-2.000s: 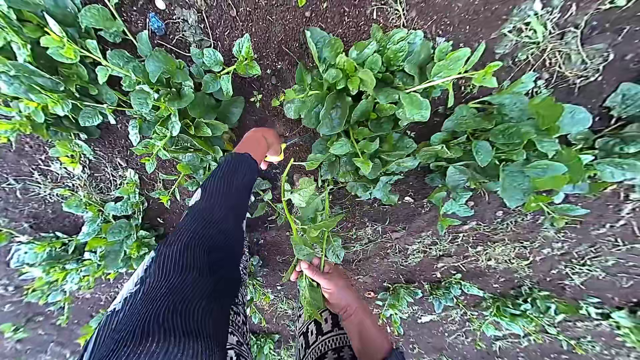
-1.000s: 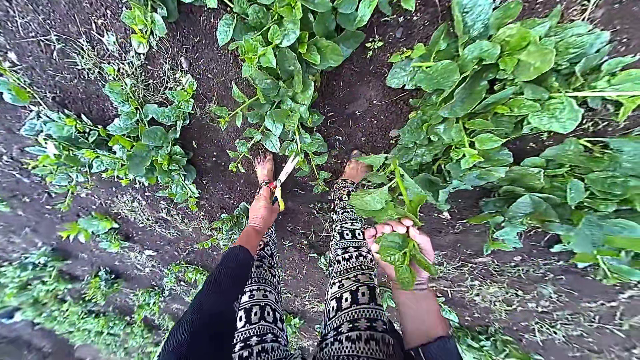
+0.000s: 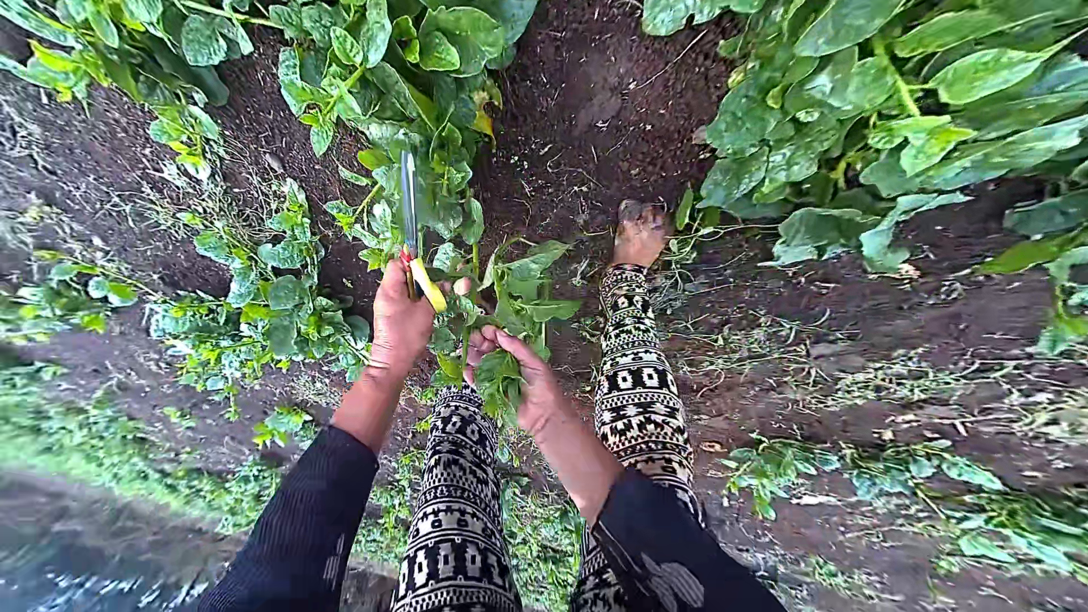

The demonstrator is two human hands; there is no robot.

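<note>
My left hand (image 3: 401,323) is closed around the red and yellow handles of a pair of scissors (image 3: 411,225), whose blades point away from me over a leafy green plant (image 3: 433,110). Just to the right, my right hand (image 3: 518,370) holds a bunch of cut leafy stems (image 3: 527,293) between thumb and fingers. The bunch's leaves spread above and below the fingers and partly hide them. Both hands are close together, in front of my left shin. The blades look closed or nearly so.
Dark soil (image 3: 595,110) runs between the rows. Large leafy plants (image 3: 901,110) grow at the upper right, smaller ones (image 3: 272,297) at the left. My bare right foot (image 3: 642,231) stands on the soil; patterned trousers (image 3: 642,365) cover my legs. Water-like ground shows lower left.
My right hand with the leafy bunch has moved left, close to my left hand. The scissors now point away over the plant. The view has shifted considerably.
</note>
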